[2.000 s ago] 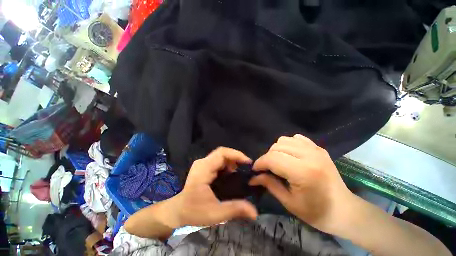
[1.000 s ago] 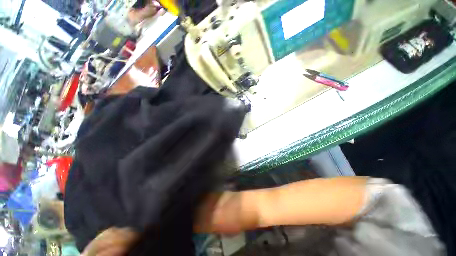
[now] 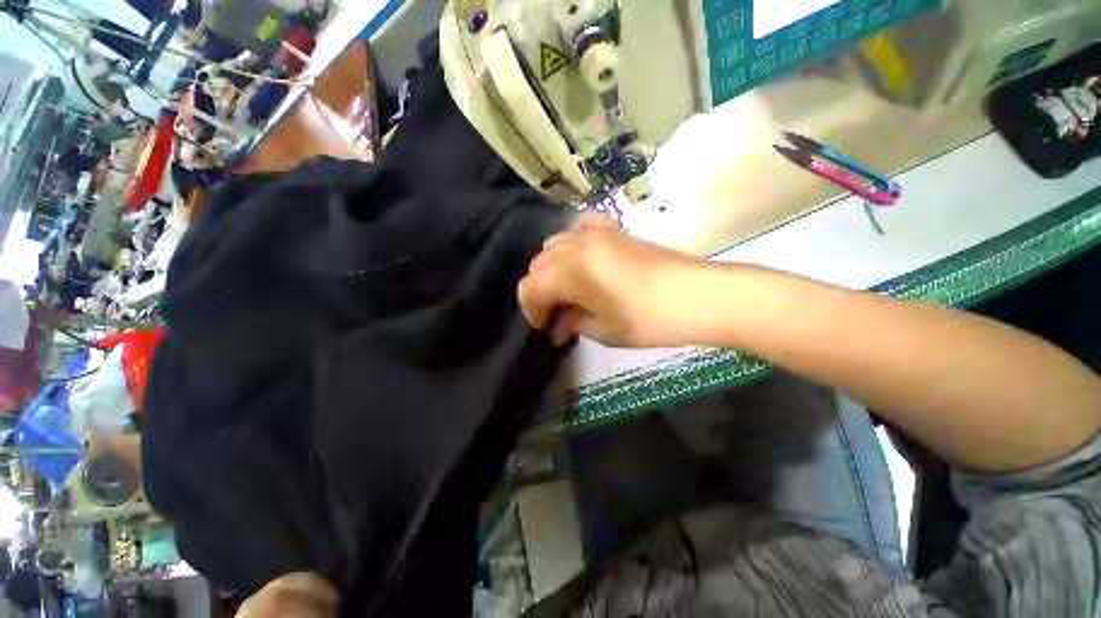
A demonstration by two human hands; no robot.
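Note:
The black garment body (image 3: 362,314) hangs in folds to the left of the sewing machine and over the front table edge. Its upper right part reaches the needle area under the cream machine head (image 3: 519,85). My right hand (image 3: 598,284) pinches the garment's edge just in front of the presser foot and needle (image 3: 612,203). My left hand (image 3: 290,596) is at the bottom edge of the picture, partly cut off and partly covered by the cloth; its fingers are hidden, so its grip cannot be told.
Thread snips (image 3: 837,168) with pink and blue handles lie on the machine bed, right of the needle. A black oval tray (image 3: 1053,115) holds small items at the far right. The green measuring-marked table edge (image 3: 966,275) runs below. Heaped items fill the left background.
My view has turned towards the machine. My right hand has moved from above my lap, beside my left hand, up to the needle area with the cloth. My left hand has gone down and left.

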